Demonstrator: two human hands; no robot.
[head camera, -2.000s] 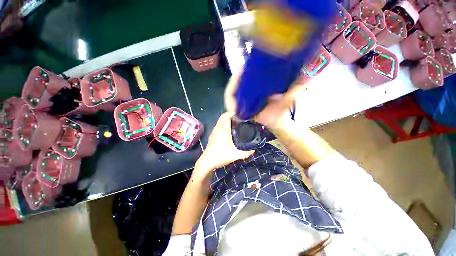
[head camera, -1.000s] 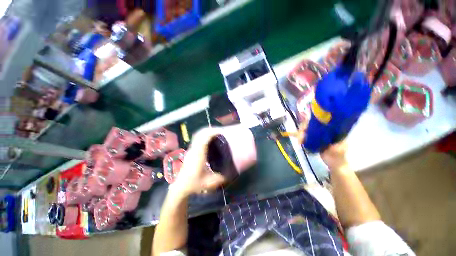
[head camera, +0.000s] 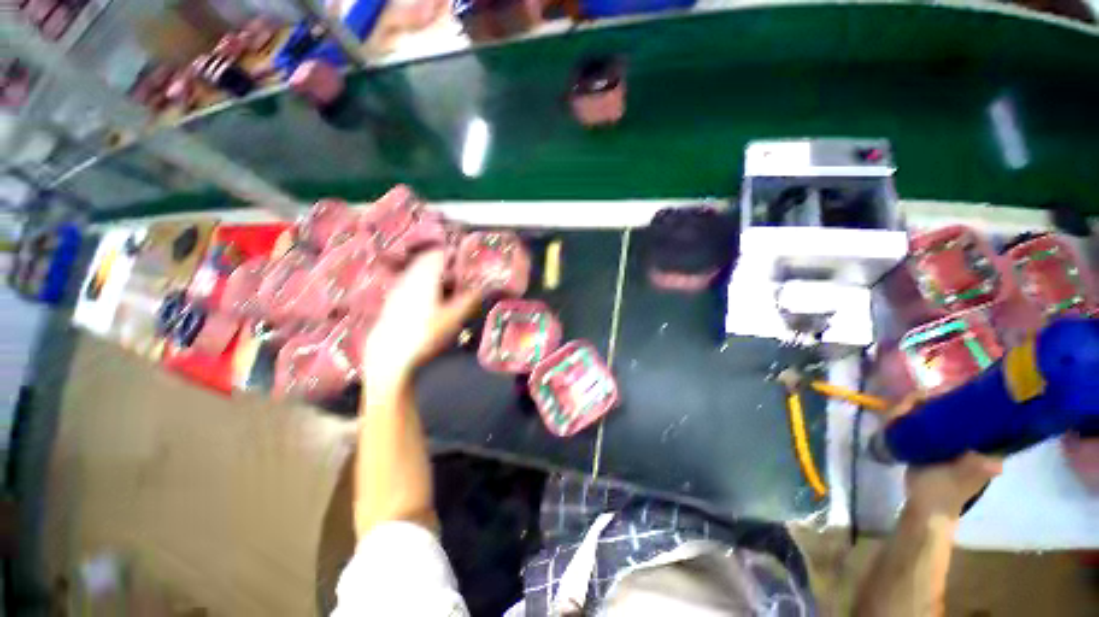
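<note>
My left hand (head camera: 413, 316) is over the left cluster of pinkish-red housings (head camera: 316, 280), blurred, with thumb and fingers apart; I see nothing held in it. Two open housings with green-white inner frames, one nearer (head camera: 572, 388) and one behind it (head camera: 519, 336), stand right of it on the dark mat. My right hand (head camera: 950, 480) grips the blue electric screwdriver (head camera: 982, 410), which lies nearly level with its tip to the left. A black-topped unit (head camera: 599, 93) stands on the green conveyor.
The white screw feeder (head camera: 820, 241) stands at centre right, with yellow-handled pliers (head camera: 805, 440) in front. Another black-topped unit (head camera: 689, 250) is left of the feeder. More housings (head camera: 956, 268) are at right. A yellow strip (head camera: 552, 264) lies behind the near housings. A red tray (head camera: 199, 366) is far left.
My left hand has let go of the unit and moved left to the housings. A black-topped unit now shows on the conveyor. The screwdriver has tilted towards level. The view has shifted.
</note>
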